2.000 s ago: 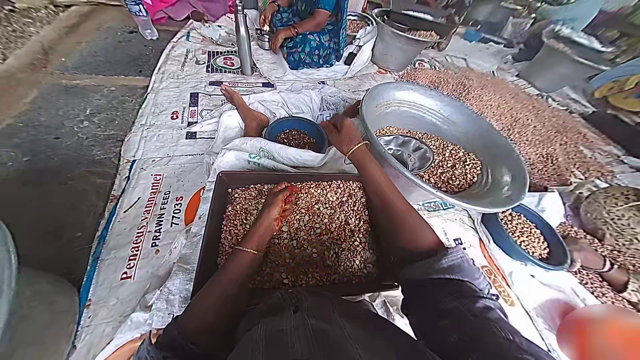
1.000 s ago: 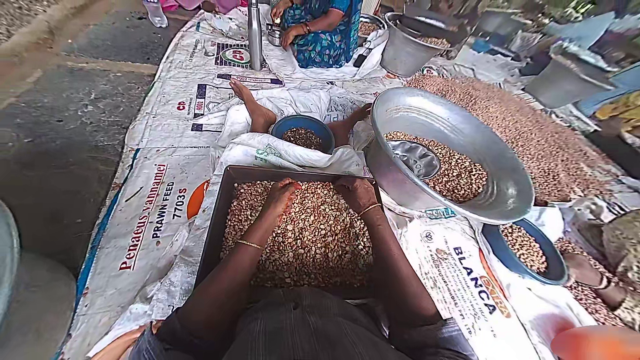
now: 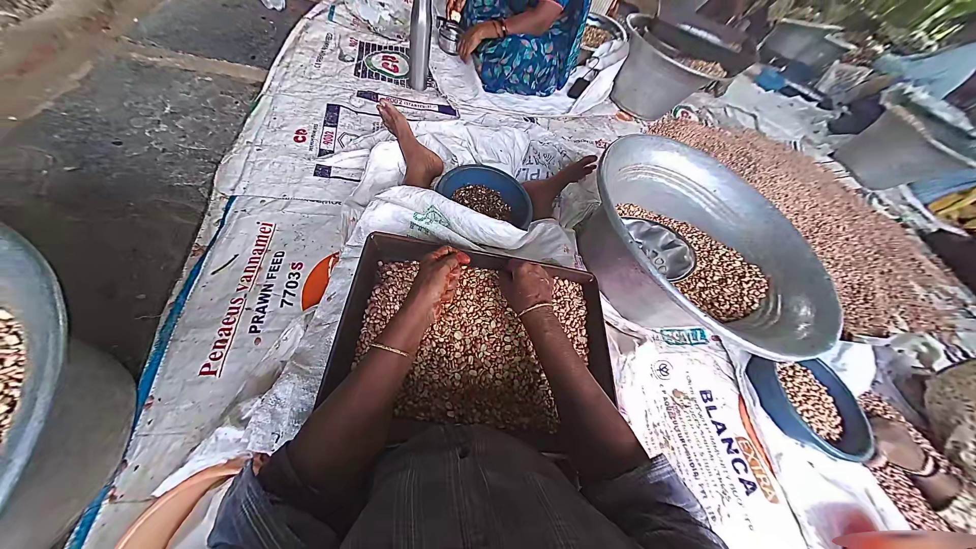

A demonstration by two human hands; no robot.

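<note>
A dark rectangular tray (image 3: pixel 351 335) full of mottled nuts or seeds (image 3: pixel 480 358) lies before my torso. My left hand (image 3: pixel 441 278) is over the tray's far part, its fingers drawn together; whether they hold a nut cannot be seen. My right hand (image 3: pixel 528 286) is at the far rim, fingers curled, with its contents hidden. Beyond the tray a blue bowl (image 3: pixel 450 183) with darker pieces stands between two bare feet. At the right a large aluminium basin (image 3: pixel 770 221) holds more nuts (image 3: pixel 724 282) and a round metal dish (image 3: pixel 662 248).
Printed woven sacks (image 3: pixel 252 305) cover the ground. A blue basin (image 3: pixel 858 427) of nuts is at the right, near another person's hand or foot. A metal vessel (image 3: pixel 46 305) edges in at the left. A person in blue patterned cloth (image 3: pixel 518 53) sits ahead, beside a steel flask (image 3: pixel 420 46).
My right hand was beyond the tray by the blue bowl two seconds ago and is now at the tray's far rim. My left hand has moved from the tray's middle toward its far edge.
</note>
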